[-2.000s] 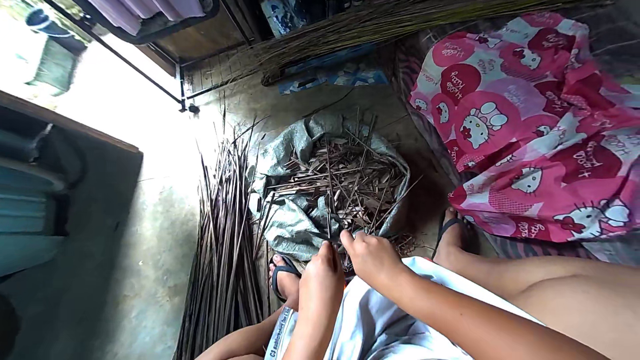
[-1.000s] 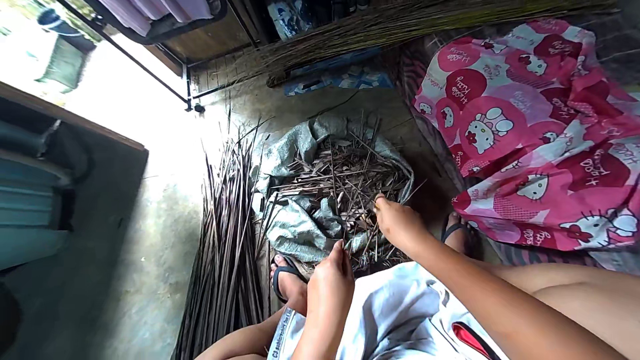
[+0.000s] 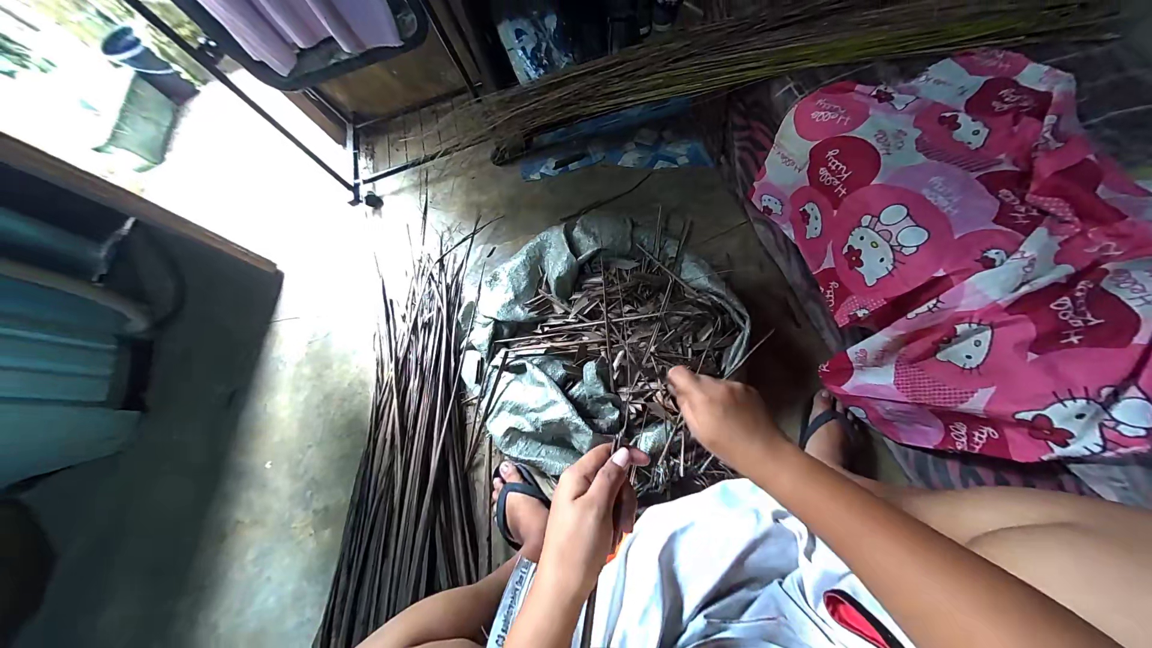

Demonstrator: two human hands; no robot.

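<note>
My left hand point(image 3: 598, 486), low in the middle of the head view, pinches a thin dark leaf strip or midrib between thumb and fingers. My right hand point(image 3: 720, 409) is up and to the right, over the edge of the scraps, its fingers curled; whether something is between them is too small to tell. In front of both hands lies an open woven plastic sack point(image 3: 540, 409) filled with dry brown leaf scraps point(image 3: 630, 324). A bundle of long dry leaf strips point(image 3: 414, 423) lies on the floor left of the sack.
A pink printed cloth point(image 3: 909, 261) is spread at the right. Long thin stalks point(image 3: 702, 63) lie across the top. A metal frame point(image 3: 355, 171) stands at the upper left, near the bright doorway. My sandalled feet point(image 3: 522, 508) flank the sack.
Two seconds ago my hands were close together; now my right hand is apart from my left, over the scraps to the right.
</note>
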